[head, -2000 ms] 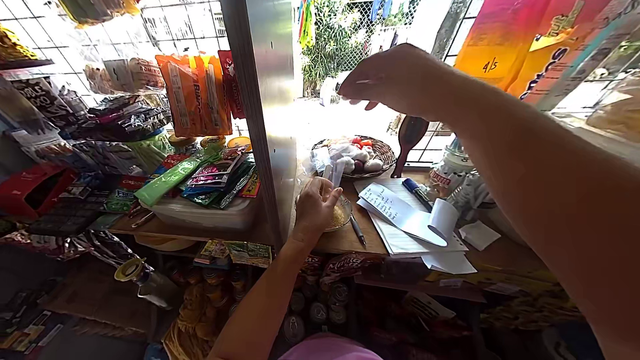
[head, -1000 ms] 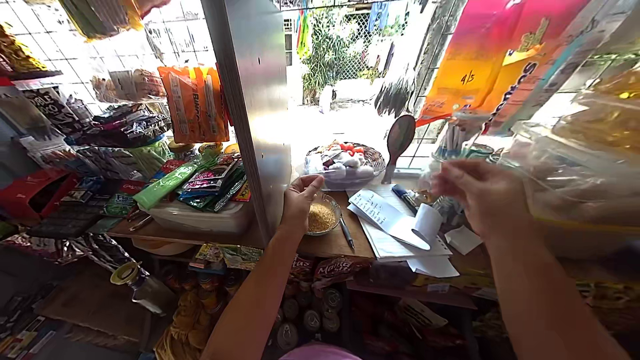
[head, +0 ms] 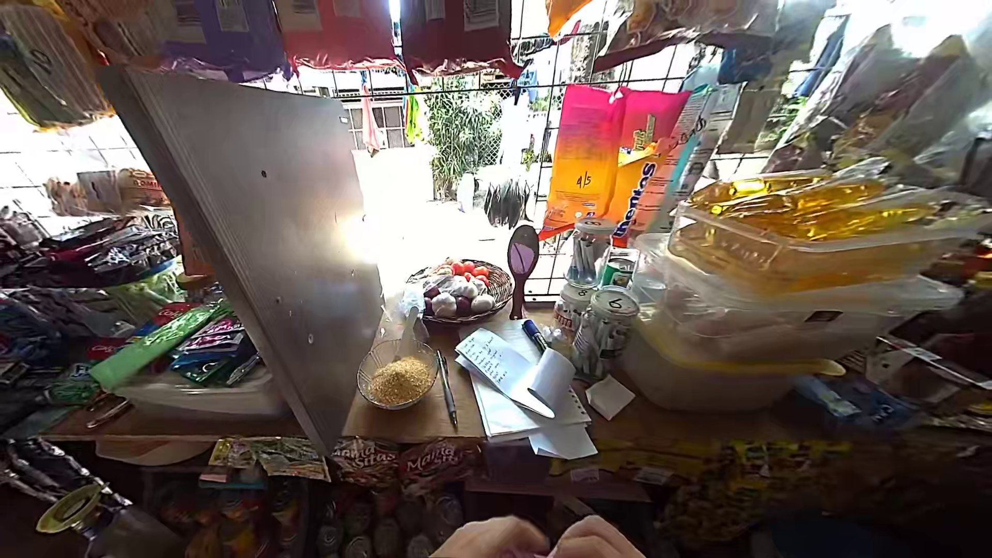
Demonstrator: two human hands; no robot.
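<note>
At the bottom edge, below the shelf, my left hand (head: 492,536) and my right hand (head: 593,538) are close together with fingers bent; what lies between them is hidden. Above them on the wooden counter is a clear bowl (head: 397,378) of yellowish-brown granules with a pale scoop handle rising from it. A pen (head: 447,391) lies just right of the bowl. Handwritten papers (head: 496,368) with a curled sheet and a blue marker (head: 534,335) lie further right. Behind them stands a wicker basket (head: 502,287) of garlic, onions and tomatoes, with a hairbrush (head: 523,260) upright beside it.
A tall panel (head: 271,232) divides the counter at left. Numbered cans (head: 607,329) and stacked plastic tubs (head: 721,333) holding bags of yellow liquid stand at right. Candy packs (head: 585,159) hang on the wire grille (head: 465,93). Seasoning packets (head: 438,459) hang along the counter's front edge.
Both hands have moved down from above the counter to the bottom edge. Earlier my left hand was at the bowl and my right hand was raised, then near the cans. The view has shifted.
</note>
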